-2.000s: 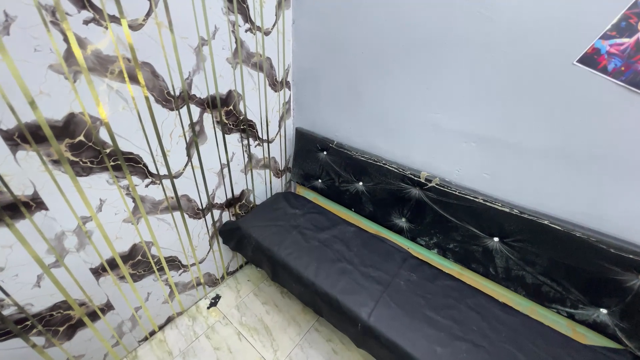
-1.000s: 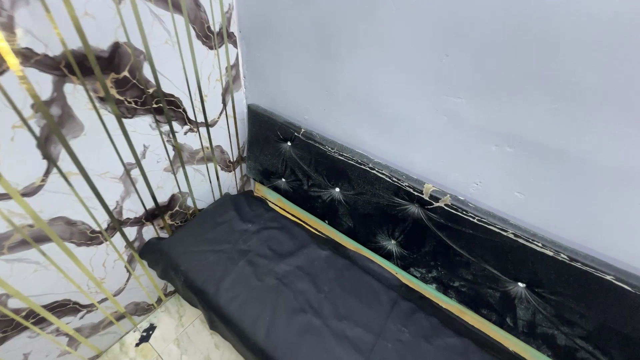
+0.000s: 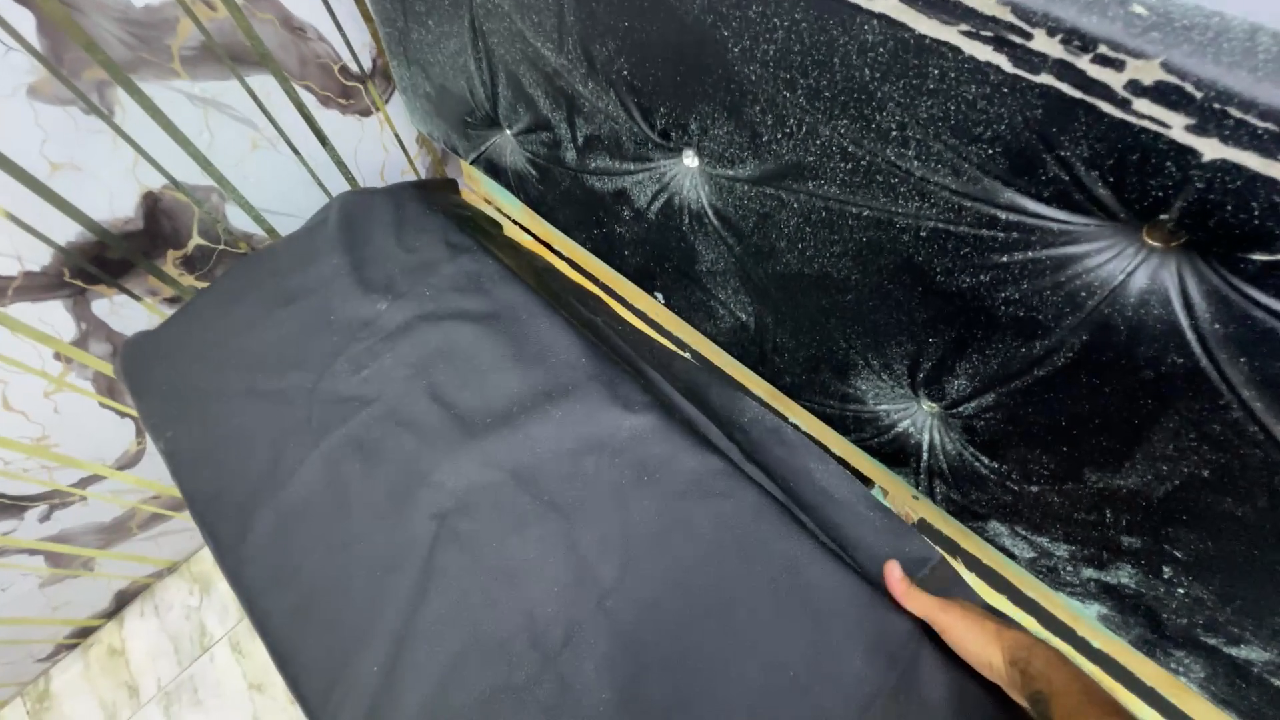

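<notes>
A black leather-like cover (image 3: 450,450) lies wrinkled over a long bench seat. Its rear edge lies along a yellowish strip (image 3: 780,400) at the base of the tufted black velvet backrest (image 3: 800,250). My right hand (image 3: 985,640) reaches in at the lower right, the thumb on top of the cover near its rear edge. The other fingers are hidden, so whether they grip the cloth is unclear. My left hand is out of view.
A marble-patterned wall (image 3: 120,250) with gold and dark stripes stands at the left. Marble-look floor tiles (image 3: 170,650) show at the lower left. The backrest's top edge (image 3: 1080,90) is torn and pale, against a light wall.
The view has moved much closer to the bench. My right hand, not seen in the earlier frames, now touches the cover near the backrest.
</notes>
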